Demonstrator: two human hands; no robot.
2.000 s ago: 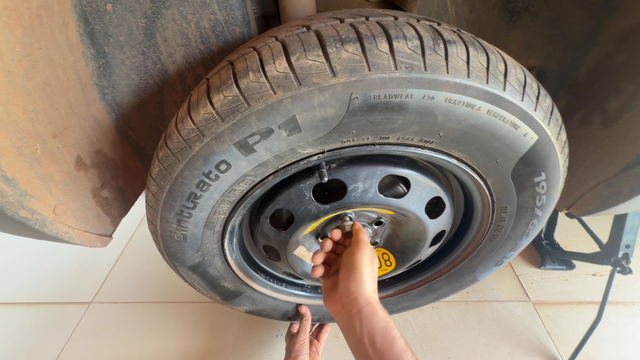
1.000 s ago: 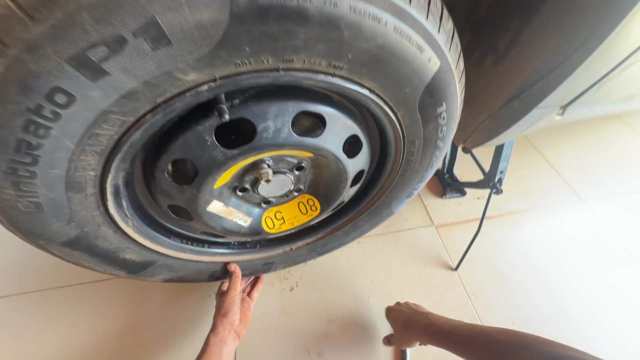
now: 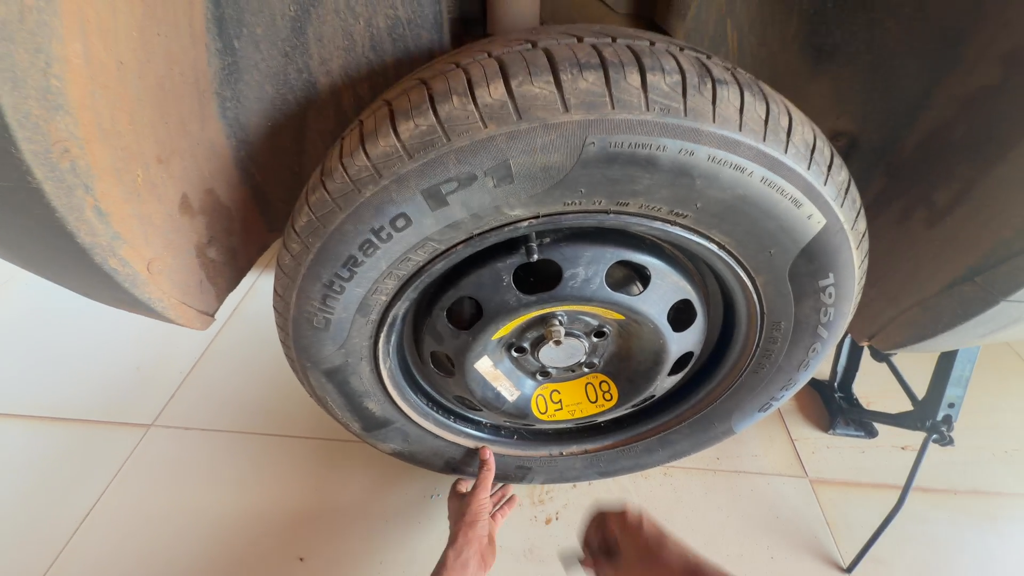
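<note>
A black steel wheel (image 3: 496, 280) with a Pirelli Cinturato P1 tyre (image 3: 352, 264) stands in the wheel arch. One wheel bolt (image 3: 554, 331) sticks out of the hole above the centre cap; the other visible bolt holes have no bolt head in them. My left hand (image 3: 476, 508) is at the tyre's bottom edge, thumb upright against the lower sidewall and fingers spread below. Lower right of it, clear of the wheel, my right hand (image 3: 628, 540) is blurred and closed around a small greyish metal object (image 3: 572, 558), too blurred to name.
A scissor jack (image 3: 896, 400) with a thin crank rod (image 3: 888, 520) stands on the tiled floor (image 3: 240, 496) at the right. The dirty wheel-arch liner (image 3: 264, 96) surrounds the tyre's upper part, and its lower edge (image 3: 188, 316) hangs at the left.
My right hand has left the bolt at the wheel's centre, where it was two seconds ago, and is now below the wheel. My left hand stays at the tyre's bottom. The view swung away and back.
</note>
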